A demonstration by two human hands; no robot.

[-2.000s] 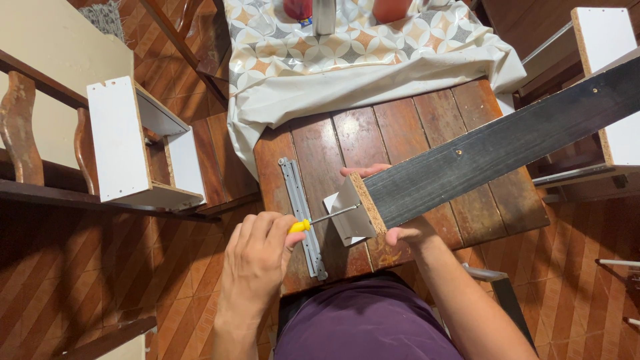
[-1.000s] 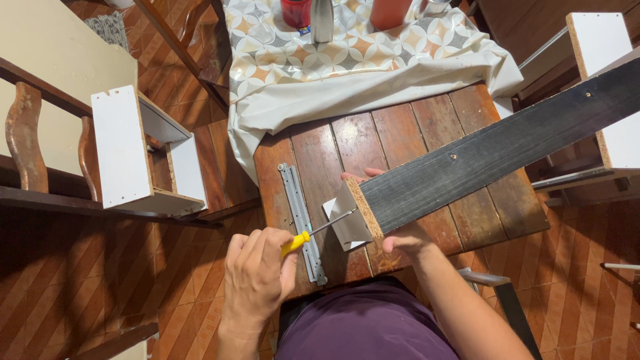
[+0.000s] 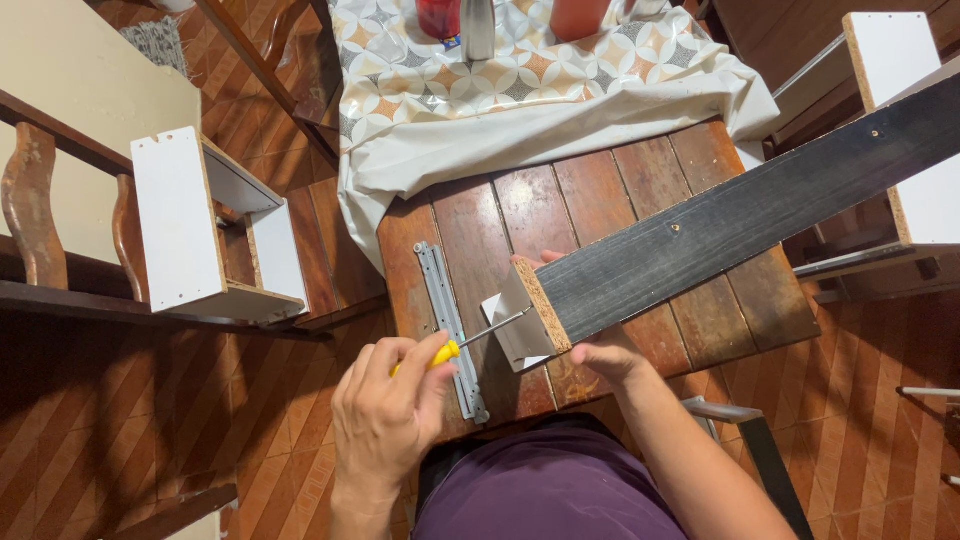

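Note:
My left hand [image 3: 390,405] is closed around the yellow handle of a screwdriver [image 3: 491,330]. Its shaft reaches to a screw in the white end panel [image 3: 525,319], which meets a long black wood-grain board [image 3: 705,217] at a raw particleboard edge. From below, my right hand [image 3: 607,352] supports the joint, thumb at the near edge and fingertips showing beyond the far one; the rest of its grip is hidden. Metal drawer slides [image 3: 450,330] lie on the slatted wooden table [image 3: 585,195], left of the panel.
A patterned tablecloth [image 3: 525,75] is folded back, with a red container [image 3: 439,16] and a metal cylinder [image 3: 478,30] on it. At left a white drawer box [image 3: 180,225] rests on a wooden chair. Another white-panelled piece [image 3: 896,60] stands at right, behind the black board.
My left hand still holds the screwdriver at the end panel, with its fingers shifted slightly on the handle. The board and my right hand have stayed nearly in place.

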